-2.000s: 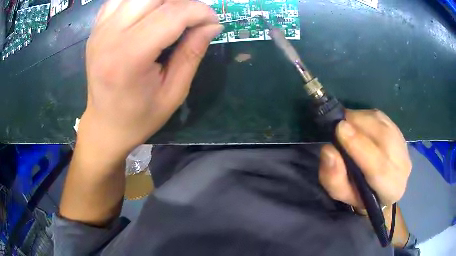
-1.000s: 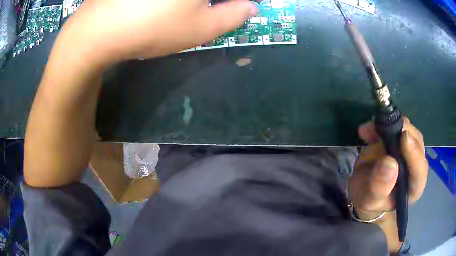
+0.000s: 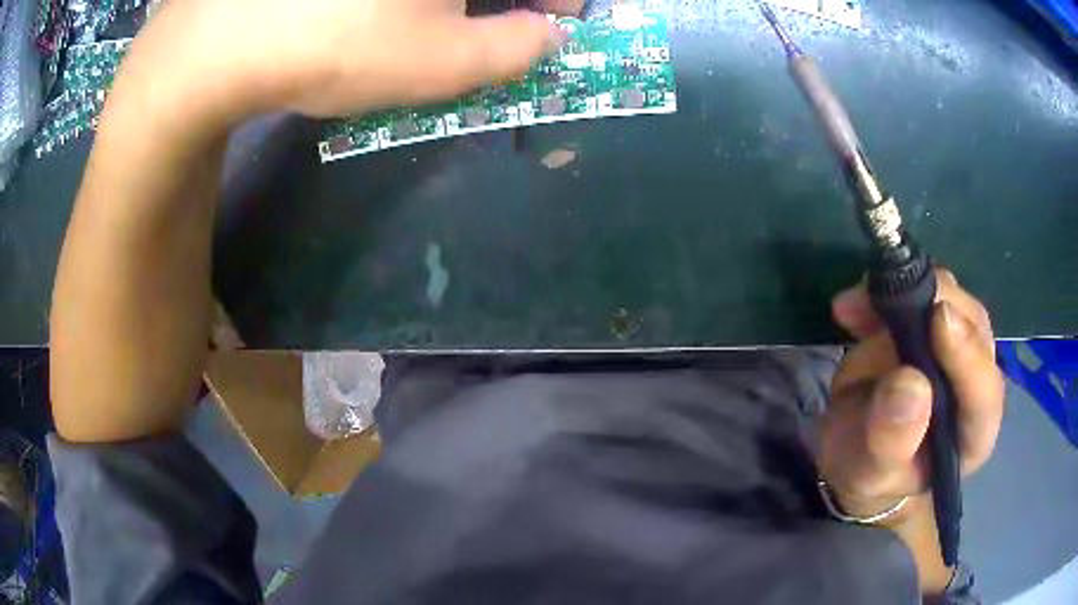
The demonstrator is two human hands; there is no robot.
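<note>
A green PCB panel [image 3: 544, 97] with a pale near edge lies on the dark green bench at top centre. My left hand [image 3: 378, 53] reaches over the panel from the left, palm down, covering its left and upper part. Its fingertips are near the top edge of the view, and whether they hold anything cannot be told. My right hand [image 3: 916, 390] grips the black handle of the soldering iron [image 3: 904, 307] at the right. The iron's tip points up and left, beyond the panel's right end and not touching it.
More green panels [image 3: 83, 89] lie at the far left, beside clear plastic packaging [image 3: 14, 95]. Another board's edge [image 3: 833, 12] shows at top right. A tan fleck [image 3: 558, 157] lies below the panel. A cardboard box [image 3: 290, 437] with clear plastic [image 3: 343, 396] is below the bench edge [image 3: 532, 347].
My left hand has moved from in front of the panel to over it. The iron has swung from the panel to the right. The panel now sits slightly further left and lower, more uncovered.
</note>
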